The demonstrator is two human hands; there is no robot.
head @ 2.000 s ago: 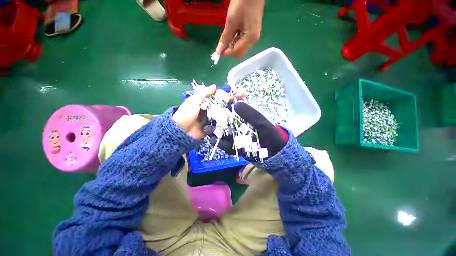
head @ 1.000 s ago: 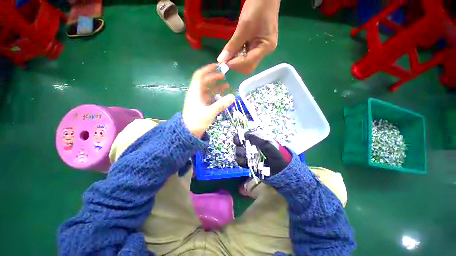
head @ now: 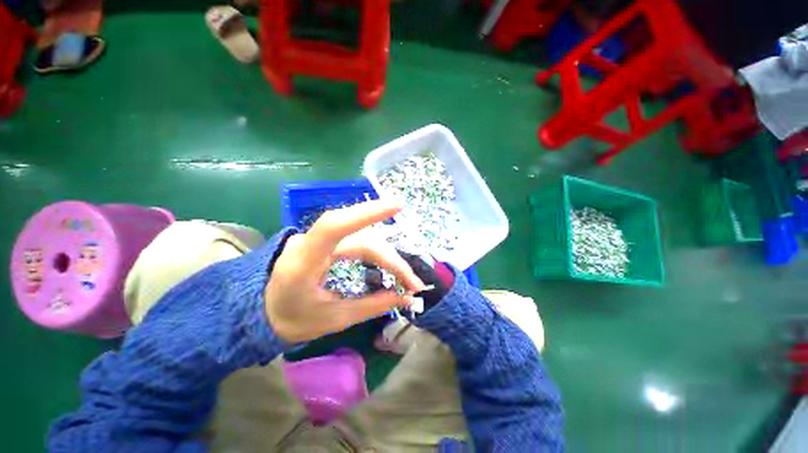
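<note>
My left hand (head: 314,274) is bare. Its thumb and one finger nearly meet at a small white plastic piece (head: 415,304), while another finger is stretched out above. My right hand (head: 423,276), in a black glove with a dark red cuff, is curled just behind those fingertips and mostly hidden. White pieces and a thin stick show at its lower edge. Below the hands, a blue crate (head: 306,196) holds small white and greenish pieces. A white tub (head: 483,212), partly filled with similar pieces, sits tilted over the crate's right side.
A pink stool (head: 66,265) stands left of my leg, and a pink seat (head: 328,385) shows between my thighs. A green crate (head: 598,274) with similar pieces stands right on the floor. Red stools (head: 323,49) and slippers (head: 232,34) are at the top.
The other person's hand has left the picture. My left hand has come down from it to my gloved right hand. The view has shifted, showing more on the right.
</note>
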